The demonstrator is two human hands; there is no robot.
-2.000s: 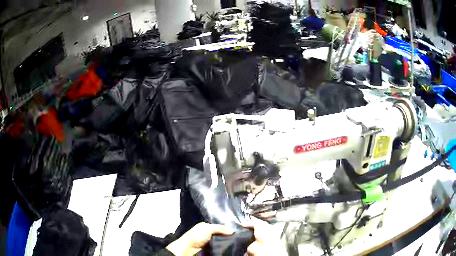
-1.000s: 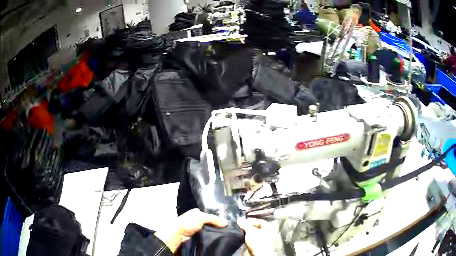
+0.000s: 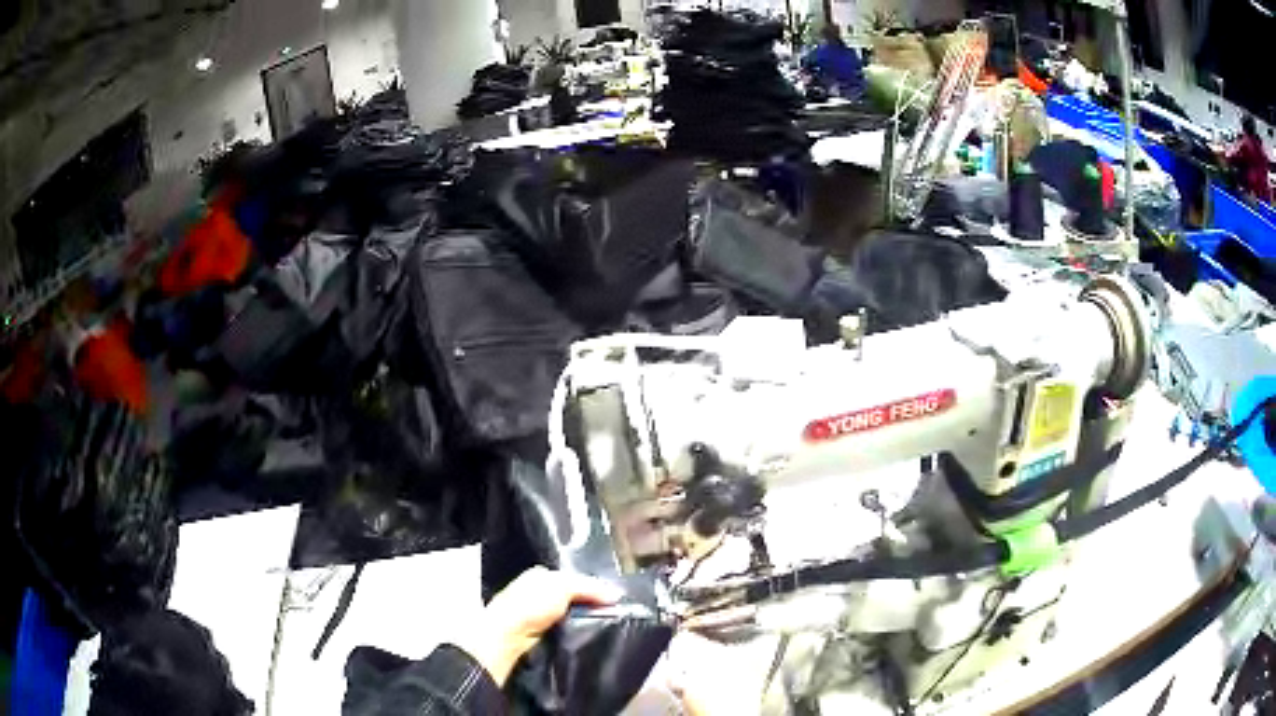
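Observation:
My left hand (image 3: 536, 613) grips the edge of a shiny black bag body (image 3: 595, 663) just left of the needle area. My right hand (image 3: 669, 694) is at the bottom edge beside the bag, mostly cut off and washed out by glare; its fingers cannot be made out. The bag edge lies at the presser foot (image 3: 672, 560) under the left end of the white sewing machine (image 3: 896, 416). A long black binding strip (image 3: 868, 569) runs from the right across the machine arm towards the needle, past a green clip (image 3: 1031, 550).
Black bags (image 3: 497, 336) are heaped behind and left of the machine. A dark bundle (image 3: 165, 671) lies on the white tabletop (image 3: 231, 574) at the left. Thread cones (image 3: 1027, 203) stand behind. A blue crate edge (image 3: 42, 657) shows at far left.
The view has shifted slightly. My left hand has moved up and left, closer beside the needle area. My right hand has dropped lower, towards the bottom edge. The bag's near part has turned.

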